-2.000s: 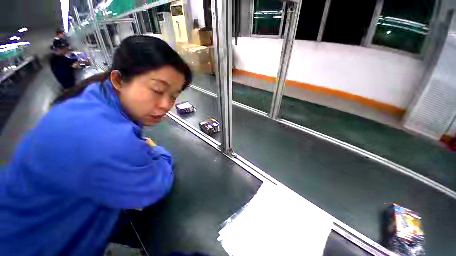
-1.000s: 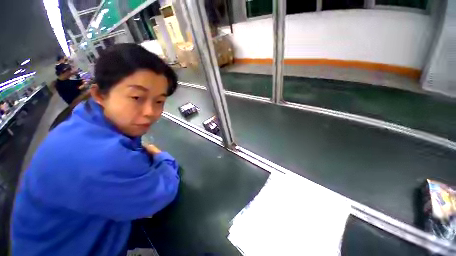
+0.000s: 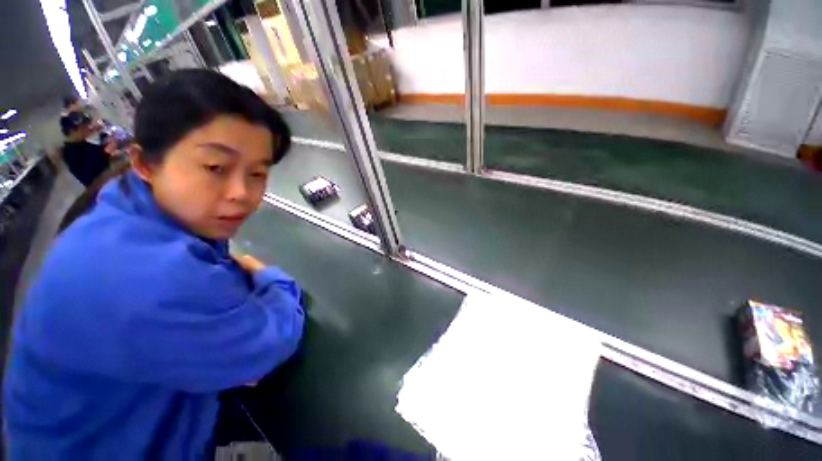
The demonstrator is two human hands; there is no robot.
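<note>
Neither of my hands is in view. A stack of poly bags point(image 3: 505, 378) lies flat on the dark green worktable point(image 3: 360, 333) in front of me, with shiny crinkled edges at its left and bottom. A bagged box point(image 3: 777, 347) with orange print lies on the conveyor belt point(image 3: 577, 243) at the right, its loose clear film over the rail side. Two product boxes lie on the belt at the left: one point(image 3: 319, 190) in the open, the other point(image 3: 361, 216) partly hidden by the upright post. A bit of blue cloth shows at the bottom edge.
A person in a blue jacket point(image 3: 153, 297) leans on the bench at the left, arms folded on it. The upright post point(image 3: 356, 126) rises from the guide rail point(image 3: 442, 272). Another person point(image 3: 86, 158) is farther back. Cartons point(image 3: 369, 79) stand behind the belt.
The view has turned, so the scene has shifted in the picture. The person in blue has raised their head and now faces my way. The bagged box shows more fully than one second ago.
</note>
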